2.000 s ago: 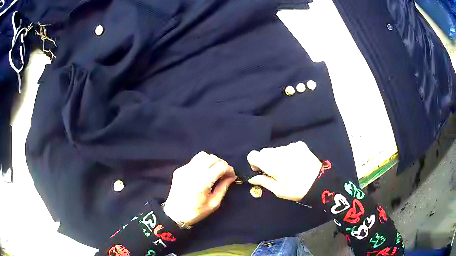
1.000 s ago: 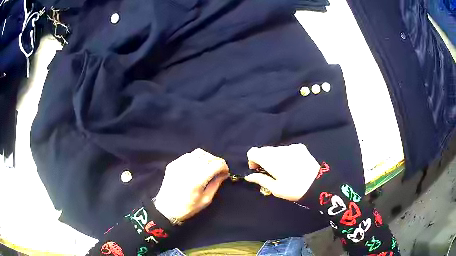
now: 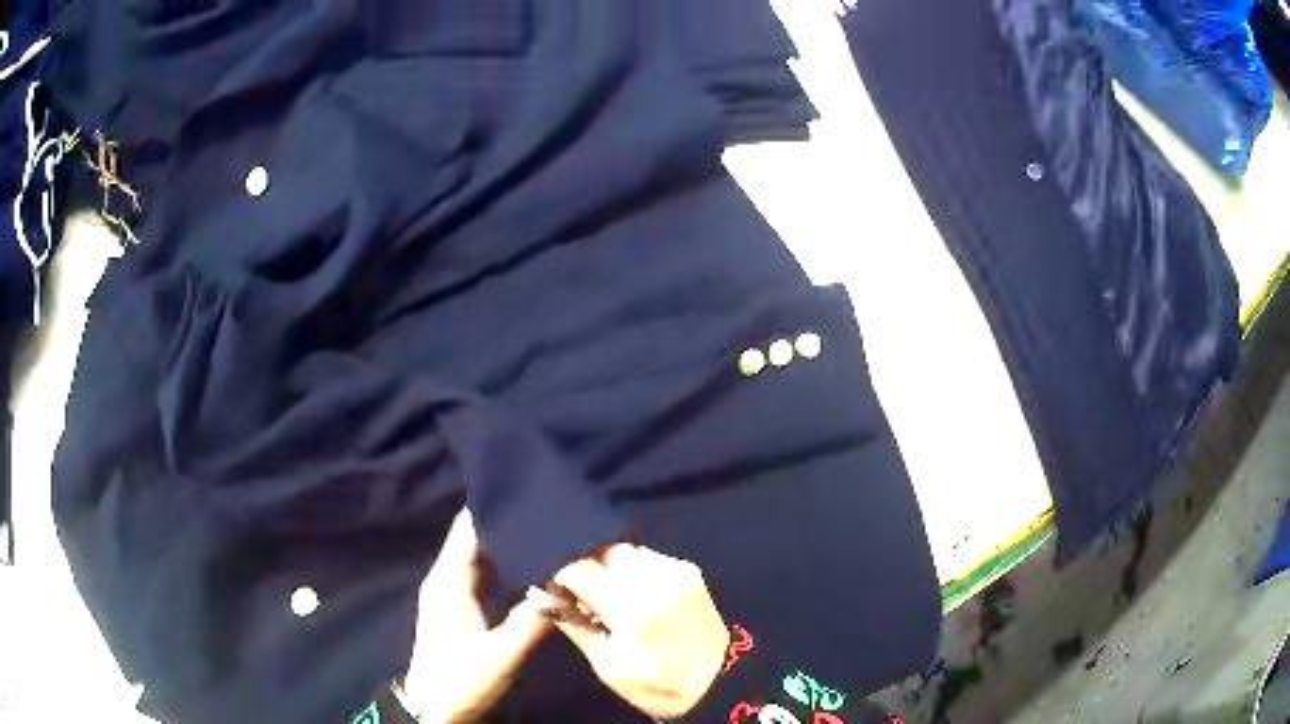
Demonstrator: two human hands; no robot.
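Observation:
A dark navy jacket (image 3: 764, 566) lies spread in front of me, with three pale cuff buttons (image 3: 781, 354) in a row and single round buttons (image 3: 303, 601) at its left. A small piece of its cloth (image 3: 531, 488) is raised in a fold. My left hand (image 3: 474, 629) pinches the lower part of this fold between thumb and fingers. My right hand (image 3: 644, 622) is curled against it, fingertips close to my left thumb. A slim dark thing, possibly snips, shows at my right fingers, mostly hidden.
Another navy garment with shiny lining (image 3: 1132, 241) lies on the right, a blue plastic bag (image 3: 1203, 85) beyond it. White cords (image 3: 36, 184) and tan threads (image 3: 113, 177) lie at the far left. The white table (image 3: 920, 368) has a yellow-green edge. Grey floor (image 3: 1132, 637) shows at lower right.
The view has shifted, showing more of the far side. My hands have come together lower in view, and a fold of cloth is now raised between them. The button near my right hand is no longer visible.

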